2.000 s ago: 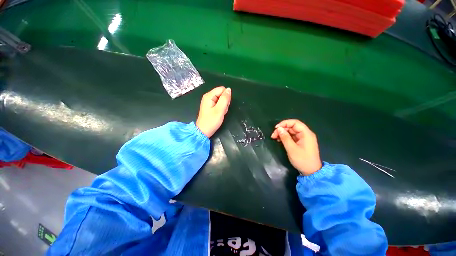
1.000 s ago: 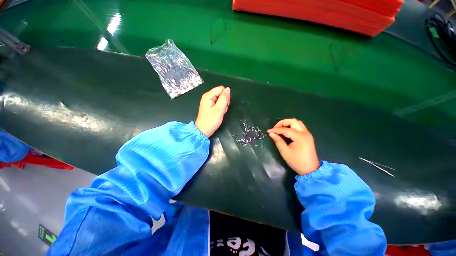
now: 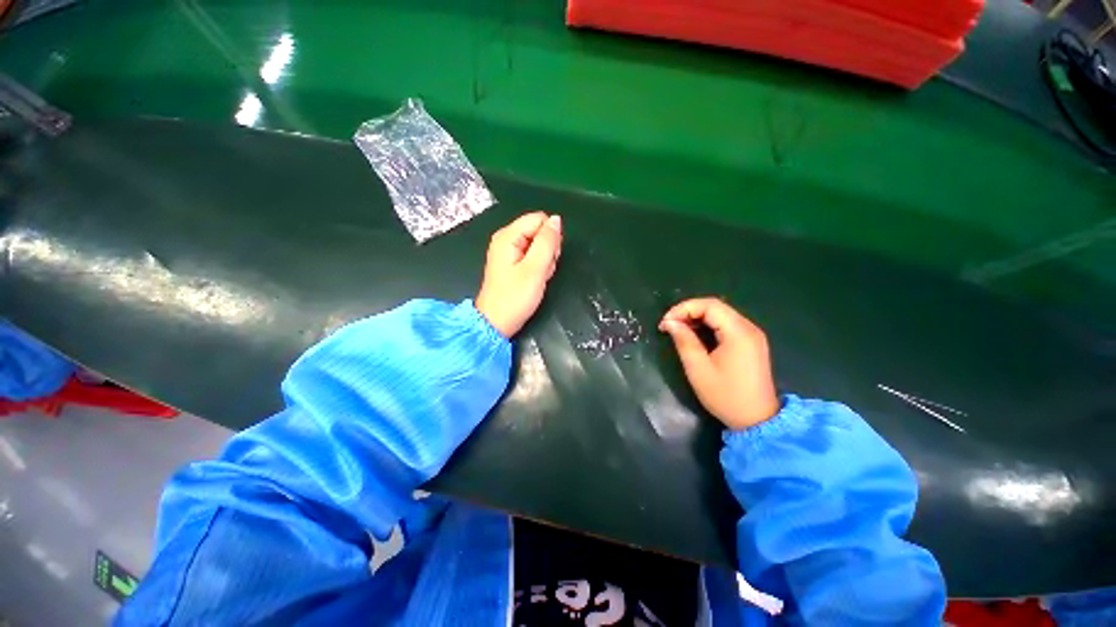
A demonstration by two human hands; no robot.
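A loose pile of tiny dark and silvery bits (image 3: 614,331) lies on the dark green mat between my hands. My left hand (image 3: 519,272) rests up and left of the pile with its fingers curled closed; whether something is inside is hidden. My right hand (image 3: 725,358) is just right of the pile, thumb and index fingertips pinched together; any piece between them is too small to tell. A clear parts bag (image 3: 426,172) with small silvery pieces lies upper left of my left hand. Slim silvery tweezers or picks (image 3: 923,408) lie to the right.
Orange-red foam trays (image 3: 783,34) stand at the back on the brighter green belt (image 3: 685,135). Coiled black cords (image 3: 1079,92) lie at the far back right. The curved front edge of the dark mat (image 3: 587,529) is close to my body.
My right hand moved left to the pile's edge, then slightly back right, and its thumb and index finger now form a rounder pinch. My left hand has stayed almost still.
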